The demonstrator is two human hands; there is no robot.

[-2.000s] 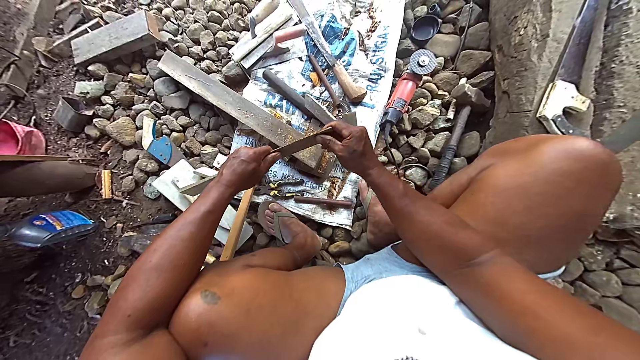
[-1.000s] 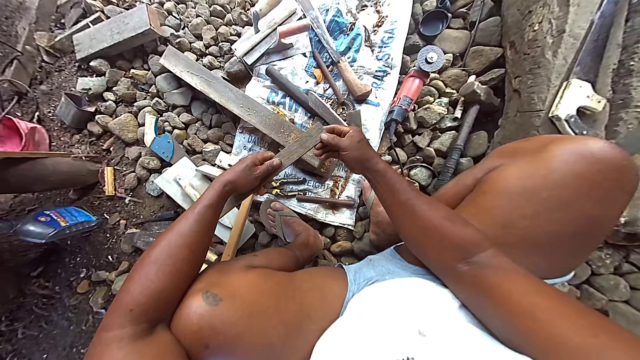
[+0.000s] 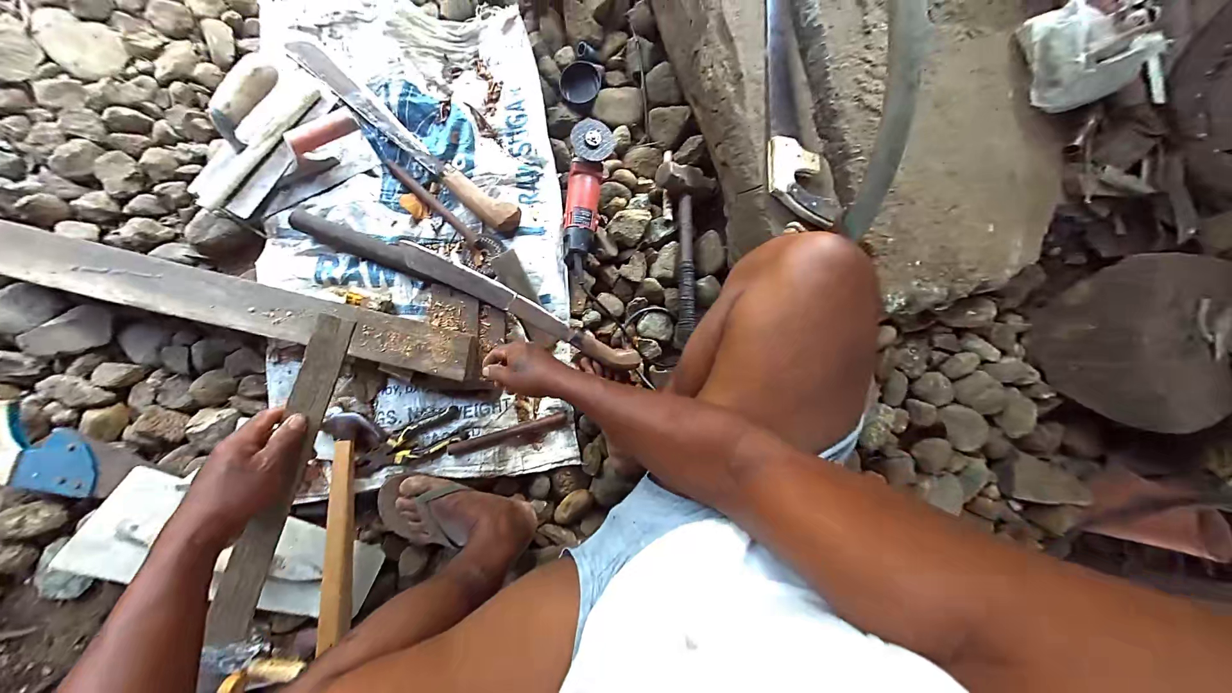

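My left hand (image 3: 252,467) grips a flat grey wooden slat (image 3: 322,371), held upright-slanting at the lower left. My right hand (image 3: 520,368) is near the sawdust-covered end of a long wooden plank (image 3: 231,303), close to the wooden handle of a machete (image 3: 520,306); its fingers are curled, and whether they hold anything is hidden. A wooden hammer handle (image 3: 336,549) stands beside the slat. Pliers (image 3: 414,438) and a rusty metal bar (image 3: 508,434) lie on the printed woven sack (image 3: 539,144) below the plank.
A red angle grinder (image 3: 582,202) and a hammer (image 3: 685,241) lie on stones right of the sack. Another machete (image 3: 404,135) and trowels (image 3: 279,159) lie on it. A handsaw (image 3: 799,173) rests on the concrete slab. A blue-handled saw (image 3: 63,464) is at far left.
My hands have parted: the slat, earlier held between both, is now in my left hand alone, and my right hand is beside the plank's end. The view has shifted right.
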